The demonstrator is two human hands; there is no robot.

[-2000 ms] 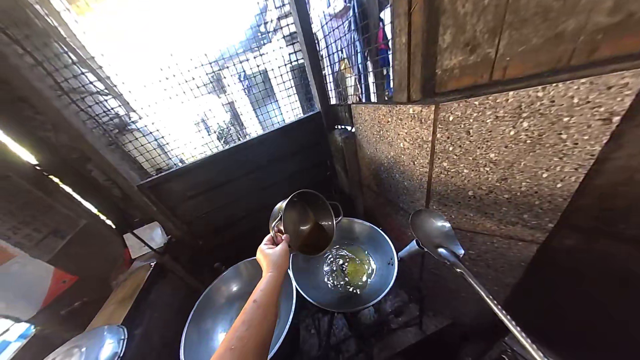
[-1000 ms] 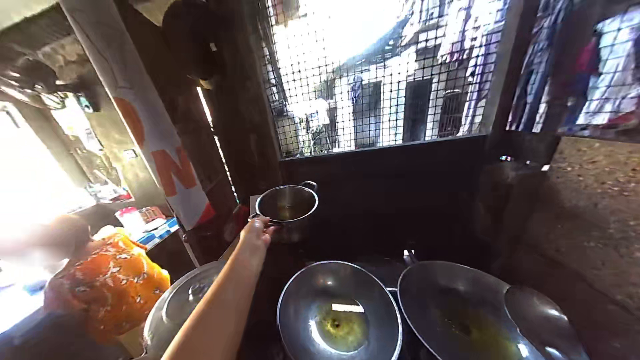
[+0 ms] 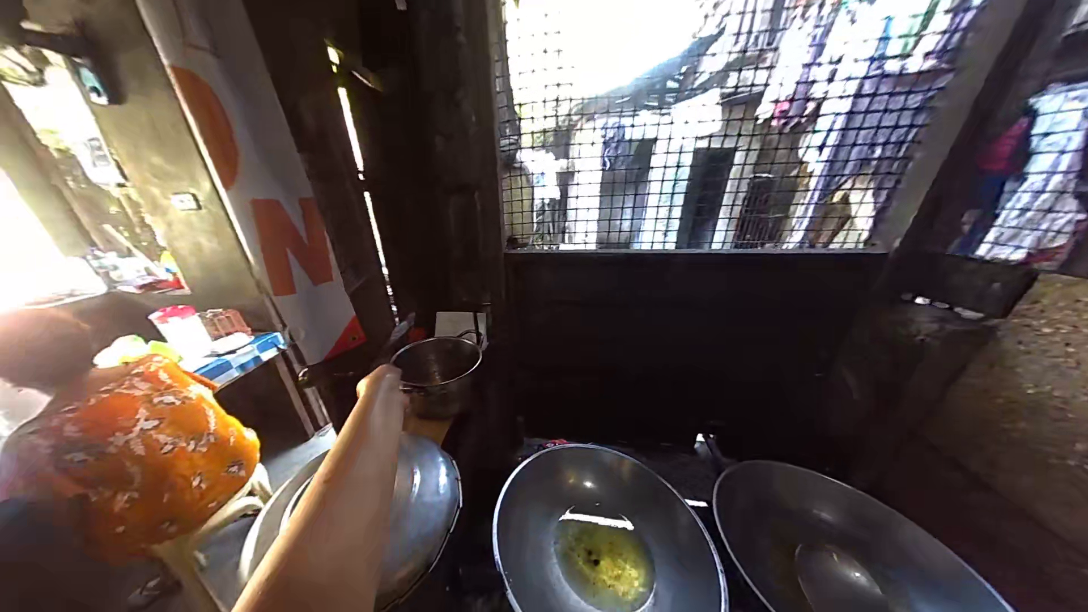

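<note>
My left hand (image 3: 382,389) grips the near handle of a metal pot (image 3: 438,382), which is upright over a wooden surface (image 3: 427,427) beyond the domed metal lid (image 3: 422,501). A wok (image 3: 671,544) with a yellowish oil pool stands at the bottom centre. To its right, a second wok (image 3: 901,544) holds the bowl of a large metal ladle (image 3: 837,578); the ladle's handle is out of view. My right hand is not in view.
A person in an orange patterned shirt (image 3: 161,433) sits at the left on a plastic chair (image 3: 238,510). Behind them is a table with a blue checked cover (image 3: 242,357). A dark wall (image 3: 680,340) with a wire mesh window (image 3: 722,153) rises behind the woks.
The pot in my left hand has moved from above the woks to the surface at the left. The ladle was outside the wok and now rests in it. The view has swung left.
</note>
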